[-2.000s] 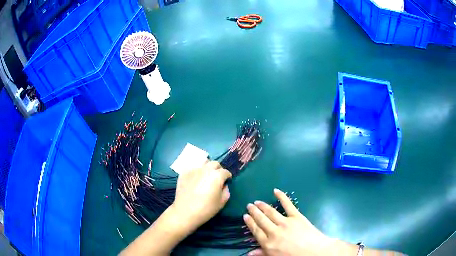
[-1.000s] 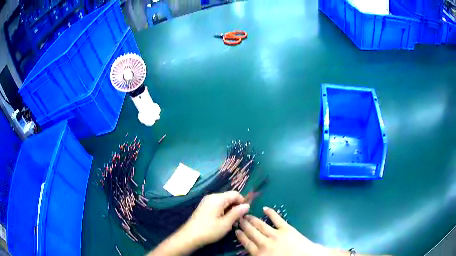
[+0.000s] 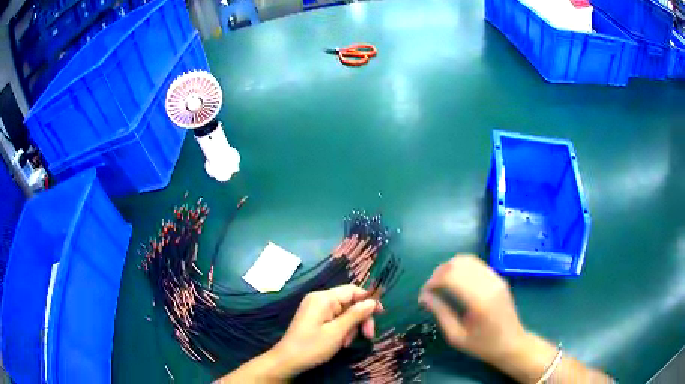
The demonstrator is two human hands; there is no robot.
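A curved bundle of thin black wire leads [image 3: 248, 319] with copper-brown sleeves lies on the green table, its ends fanned at the left and centre. My left hand [image 3: 330, 322] pinches a few wire leads near their sleeved ends, over the right part of the bundle. More sleeved ends lie just below and right of it. My right hand [image 3: 477, 307] is raised to the right of the bundle, blurred, with fingers curled; whether it holds anything cannot be told. An off-white paper slip [image 3: 272, 267] lies inside the bundle's curve.
A small blue parts bin [image 3: 537, 206] with tiny dark specks stands at right. Large blue boxes [image 3: 64, 277] stand at left. A pink and white handheld fan [image 3: 194, 101] stands behind the bundle. Orange-handled scissors [image 3: 356, 54] lie at the far edge. Another blue bin [image 3: 578, 56] holds white paper at far right.
My left hand has moved right from the upper bundle and now pinches a few leads. My right hand has lifted off the lower wire ends and moved right and up, uncovering sleeved ends.
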